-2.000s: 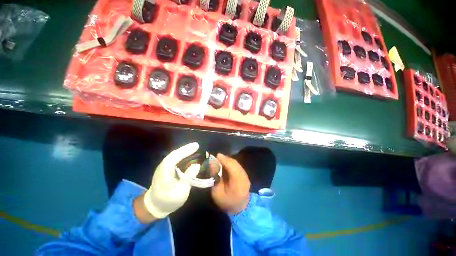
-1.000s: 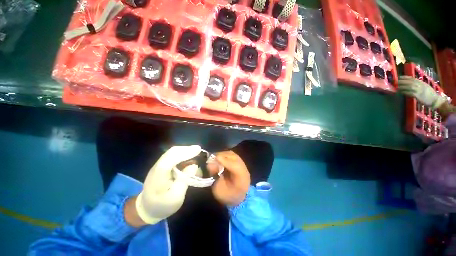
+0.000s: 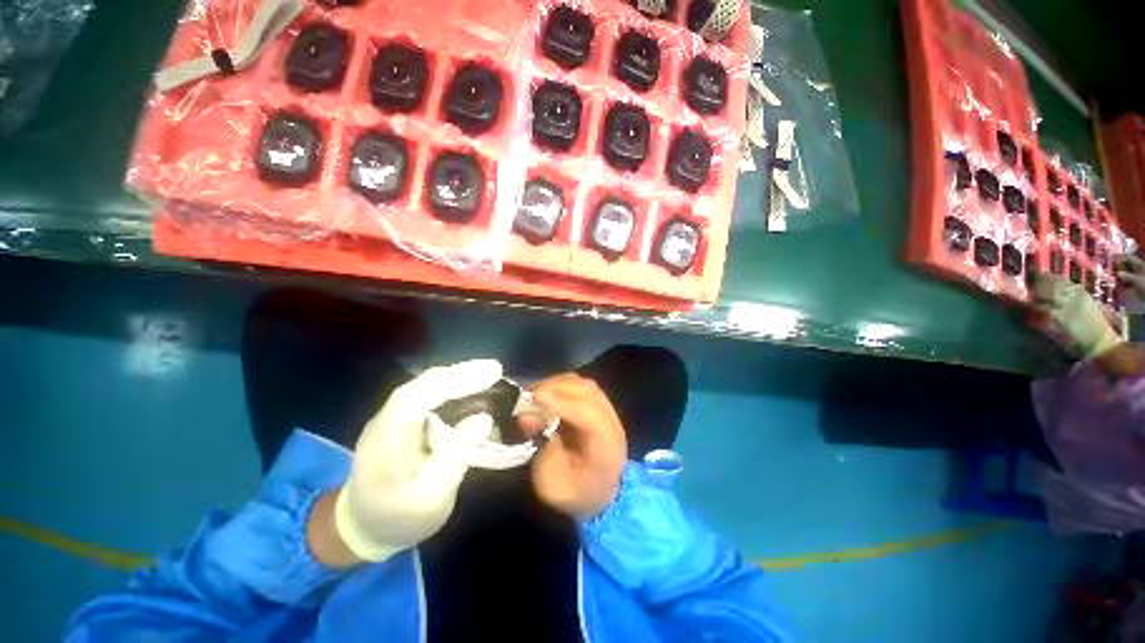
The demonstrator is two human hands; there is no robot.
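Observation:
My left hand (image 3: 408, 467) wears a white-cream glove and holds a black watch body (image 3: 480, 405) above my lap. A white strap (image 3: 499, 455) curves below the watch body, from the glove to my right hand (image 3: 580, 445). My right hand looks bare. Its thumb and fingers pinch the strap's right end. The fingers hide part of the body and the strap's end.
A red tray (image 3: 603, 284) of black watch bodies under wrinkled film lies on the green bench (image 3: 816, 283). A pale strap (image 3: 239, 57) lies on its film. Right of it are a poly bag (image 3: 822, 163) with straps, another red tray (image 3: 927, 151), and a person's gloved hands and purple sleeve.
The second tray has moved right, and a co-worker's gloved hand has come in near the far-right trays. My hands stay above my lap; the watch body has tilted slightly.

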